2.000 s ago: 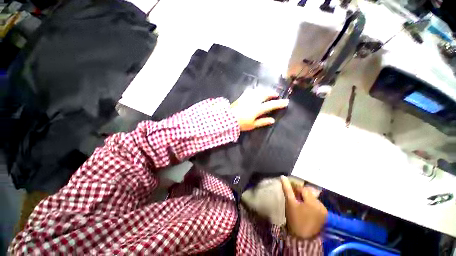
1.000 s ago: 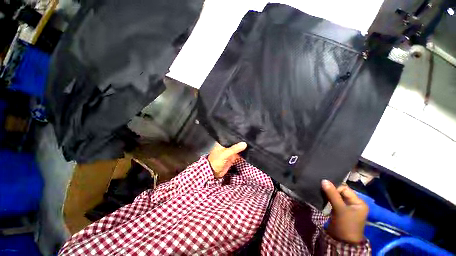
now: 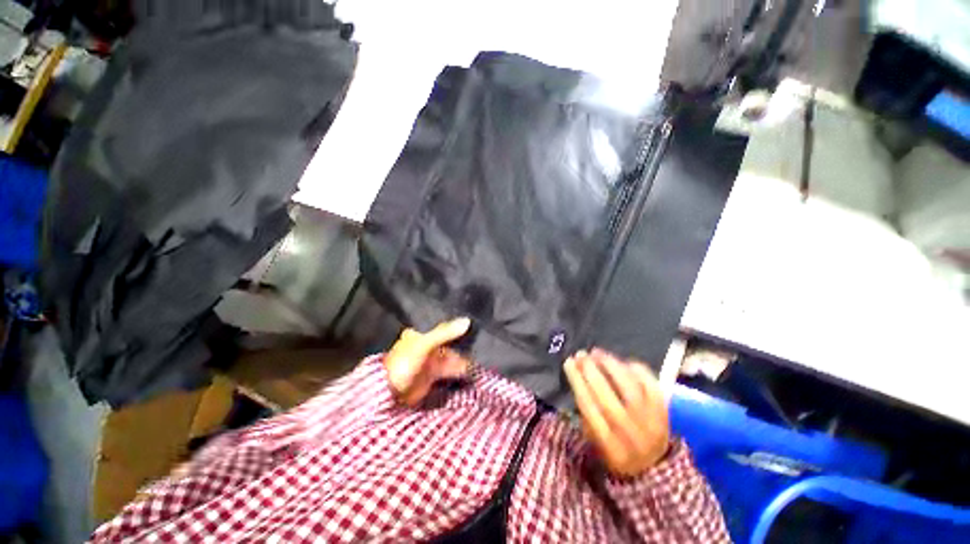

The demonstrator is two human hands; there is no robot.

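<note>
The black base panel lies on the white table and hangs over its front edge towards me. A puckered black pocket piece lies on it, with a long seam edge on its right side. A small white outlined mark shows near the pocket's lower right corner. My left hand pinches the panel's near edge at the left. My right hand is at the near edge on the right, fingers together near the mark; its thumb is hidden. The machine's needle area at the panel's far end is blurred.
A big heap of black fabric hangs at the left. A cardboard box stands below it. The dark control panel is at the upper right. A thin dark tool lies on the machine bed. A blue basket or stool is below right.
My left hand has gone from the panel near the needle to its near edge. My right hand has moved inward along that edge towards the mark. The view has shifted.
</note>
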